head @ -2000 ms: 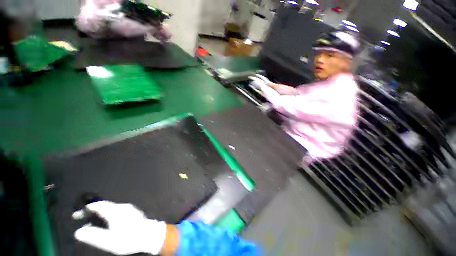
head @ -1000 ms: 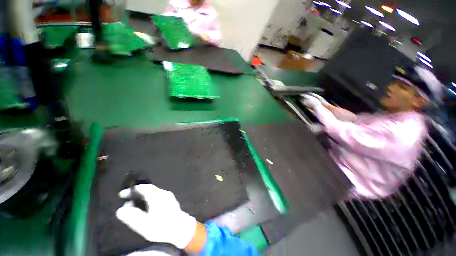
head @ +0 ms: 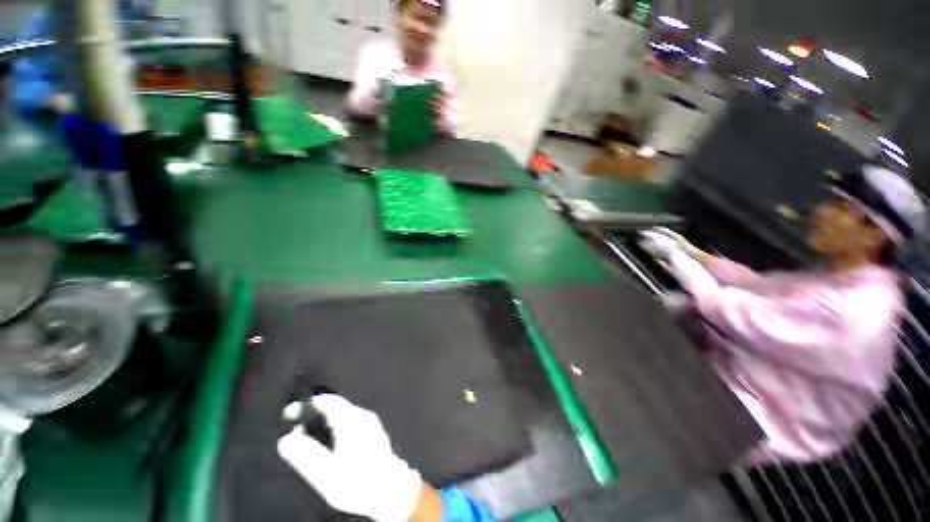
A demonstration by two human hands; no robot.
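Observation:
My right hand (head: 352, 459), in a white glove with a blue sleeve, is closed around a small black brush (head: 318, 420) at the left part of the black foam work pad (head: 408, 357). The pad lies on a larger black base sheet (head: 500, 316) with green strips along its sides. A small yellow bit and a few pale specks lie on the black surfaces. No board is on the pad. My left hand cannot be made out; the picture is blurred.
A round silver can with a shallow dish (head: 71, 347) stands left. A green circuit board (head: 420, 204) lies beyond the pad. A neighbouring black mat (head: 632, 377) is right. A pink-coated person (head: 806, 336) works at the rail; another holds a green board (head: 411, 117) at the back.
The view has swung left, bringing the silver can further into the picture. My right hand keeps hold of the brush over the pad. The far person's board is now more upright.

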